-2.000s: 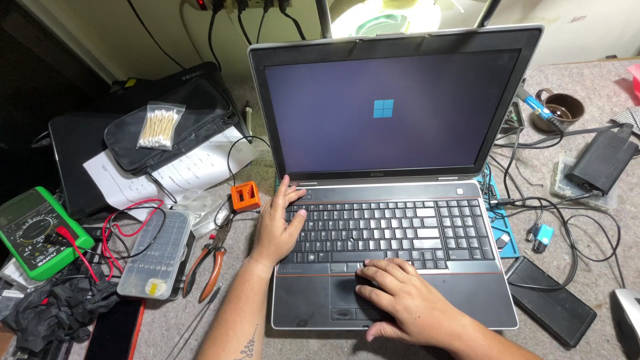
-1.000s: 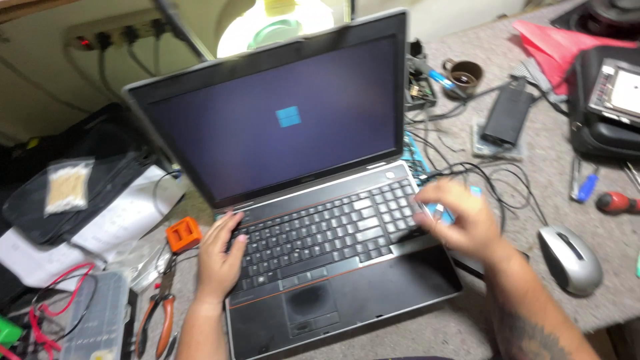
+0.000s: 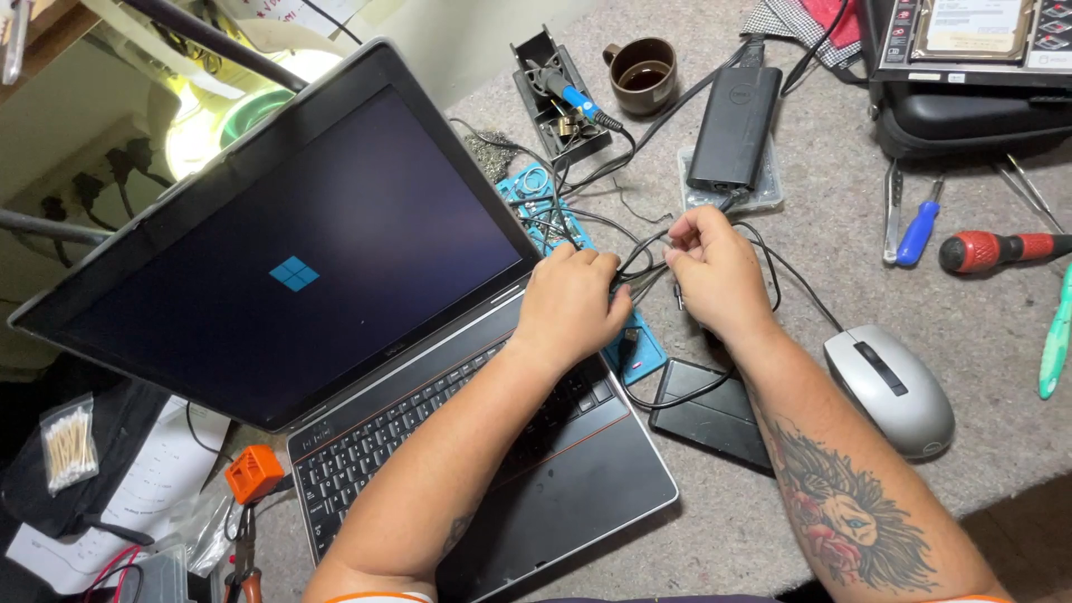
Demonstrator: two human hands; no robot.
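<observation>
A Dell laptop (image 3: 578,502) stands open, a blue window logo lit on its dark screen. Across its keyboard reaches my left arm; my left hand (image 3: 569,301) is at the right side edge by the hinge, its fingertips among black cables (image 3: 645,251). To its right, my right hand (image 3: 712,264) pinches a thin cable, with a small metal plug hanging beneath the fingers. A black USB plug (image 3: 628,339) lies over a blue parts mat (image 3: 641,364). Beyond the hands, a black Dell power adapter (image 3: 735,126) rests on a clear plastic box. What my left fingertips grip is partly hidden.
A silver mouse (image 3: 889,392) and a black flat case (image 3: 712,406) lie right of the laptop. Behind are a brown mug (image 3: 643,77) and a soldering iron (image 3: 578,100) on its stand. Screwdrivers, including a blue-handled one (image 3: 919,233), lie far right. An orange block (image 3: 254,474) sits left.
Both hands have left the laptop's keyboard and palm-rest area for the cables at its right side. The laptop now appears more turned, as the view has swung right.
</observation>
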